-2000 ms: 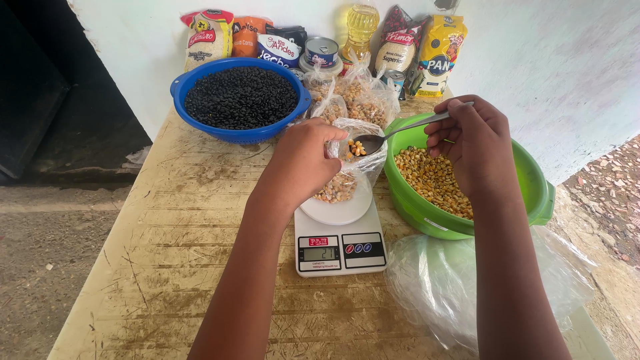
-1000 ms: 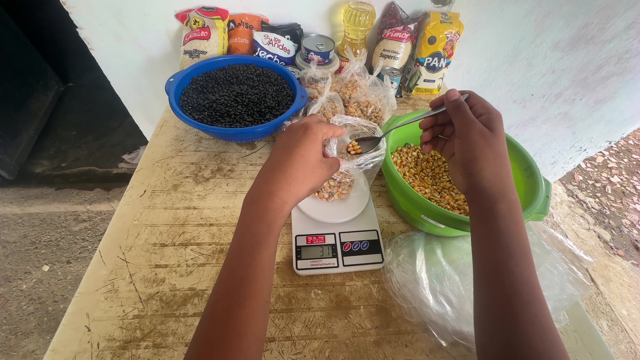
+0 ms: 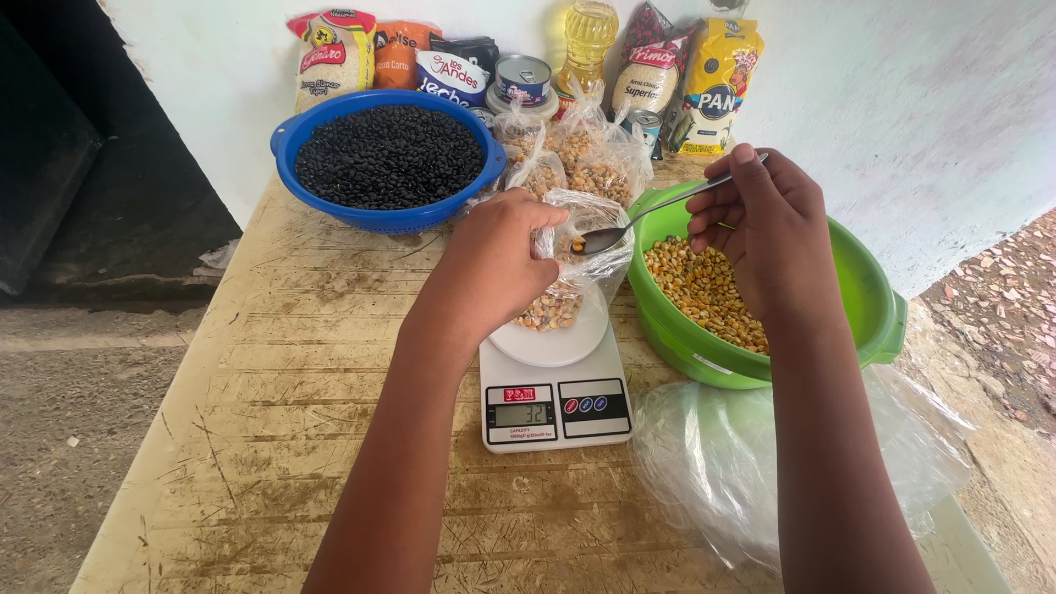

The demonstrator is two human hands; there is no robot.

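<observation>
My left hand (image 3: pixel 495 264) grips the rim of a clear plastic bag (image 3: pixel 606 276) that stands, partly filled with corn kernels (image 3: pixel 549 307), on the round plate of a white digital kitchen scale (image 3: pixel 557 412). The scale's display is lit with digits. Between the fingers of my right hand (image 3: pixel 763 231) is the handle of a metal spoon (image 3: pixel 602 239). Its bowl, with a few kernels at the tip, is at the bag's mouth. Under my right hand, a green plastic bowl (image 3: pixel 660 330) holds more corn kernels (image 3: pixel 701 289).
A blue colander (image 3: pixel 388 216) of black beans stands back left. Several tied bags of kernels (image 3: pixel 594 157) sit behind the scale, before food packages, cans and an oil bottle (image 3: pixel 587 41) by the wall. Empty plastic bags (image 3: pixel 709 454) lie at the front right of the worn table (image 3: pixel 247 462).
The spoon's bowl stays at the bag's mouth, and fewer kernels show in it than before. Both hands keep nearly the same place. The digits on the scale differ from those two seconds ago.
</observation>
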